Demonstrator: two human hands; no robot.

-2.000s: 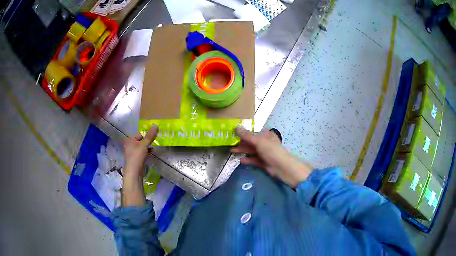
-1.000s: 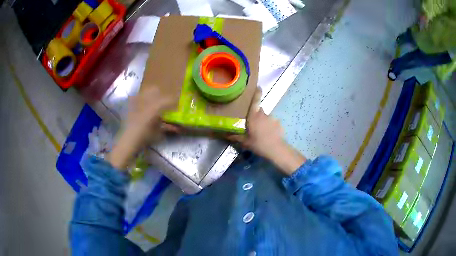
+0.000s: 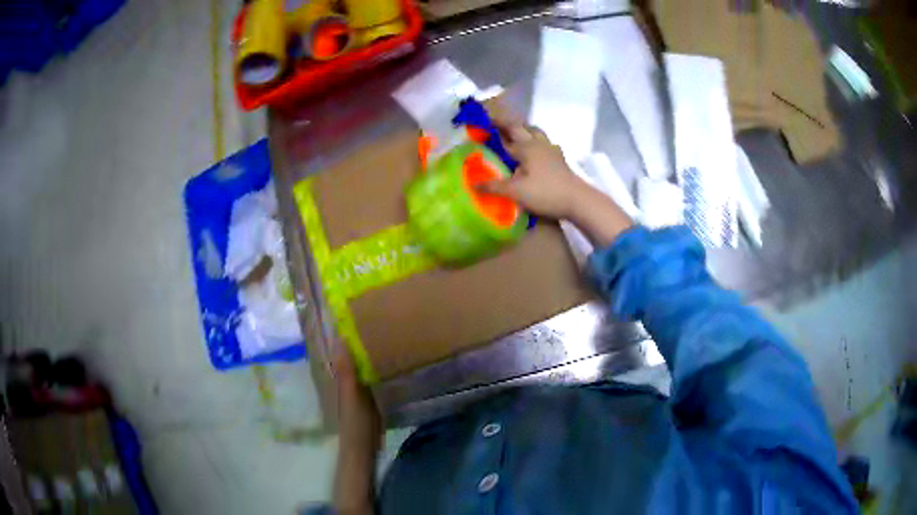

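Note:
A brown carton (image 3: 463, 322) lies on the metal bench, with yellow-green packing tape (image 3: 374, 260) along its middle and over its left edge. My right hand (image 3: 533, 173) is on the tape gun (image 3: 452, 206) above the carton, its fingers at the orange core and blue frame. The green roll is tilted. My left hand (image 3: 354, 397) is blurred at the carton's near left corner; its fingers are hard to make out, so its grip cannot be told.
A red basket (image 3: 332, 75) of yellow tape rolls stands at the bench's back left. A blue bin (image 3: 211, 272) of crumpled white paper is left of the bench. White paper strips (image 3: 565, 91) and cardboard pads (image 3: 749, 60) lie at the back right. Part of the bench's metal edge (image 3: 503, 362) shows in front.
The carton has turned, its taped edge now facing left. My right hand has gone from the carton's side to the tape gun and tilted it. The view has swung round.

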